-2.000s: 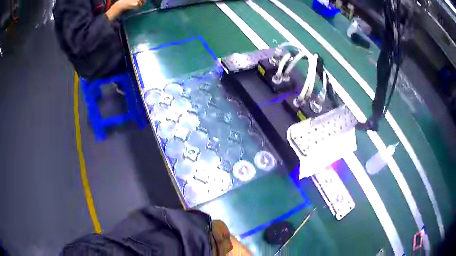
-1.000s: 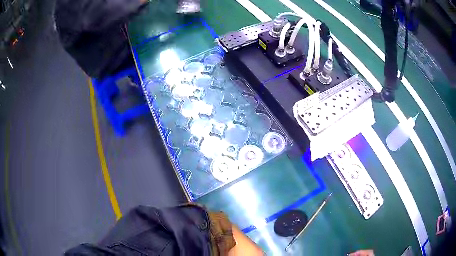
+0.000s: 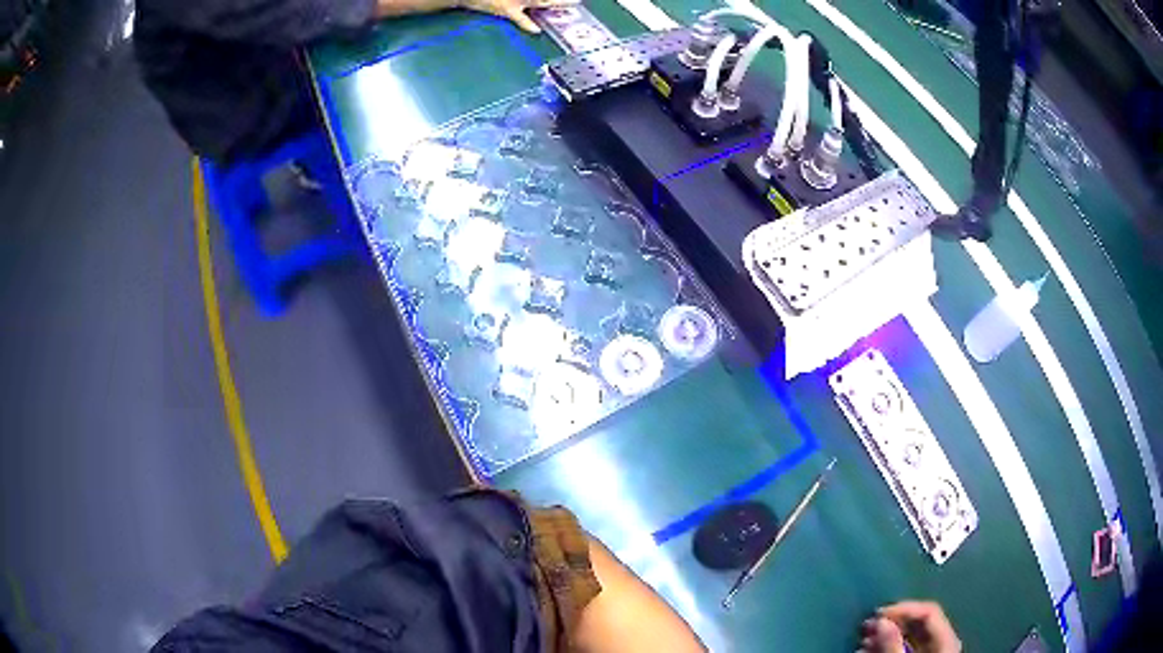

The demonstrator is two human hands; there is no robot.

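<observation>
A silver carrier plate (image 3: 852,387) with three round parts lies on the green bench, just beyond the violet glow. A clear blister tray (image 3: 510,449) holds three white round parts in its near row. A thin metal pick (image 3: 801,505) lies beside a black round disc (image 3: 736,536). My left forearm comes in from the bottom left; my left hand is cut off below the picture. My right hand (image 3: 913,628) shows only in part at the bottom edge, fingers curled, right of the pick; whether it holds anything is unclear.
The black UV unit (image 3: 708,262) with white hoses runs along the tray's right side, ending in a perforated cover (image 3: 842,245) and white shield (image 3: 857,313). A squeeze bottle (image 3: 1001,319) stands right. Another person's hand (image 3: 520,10) touches a plate (image 3: 577,28) at the far end.
The near carrier plate shows more fully, clear of the white shield. My right hand has come further into view at the bottom edge. The other person's hand is now at the far plate.
</observation>
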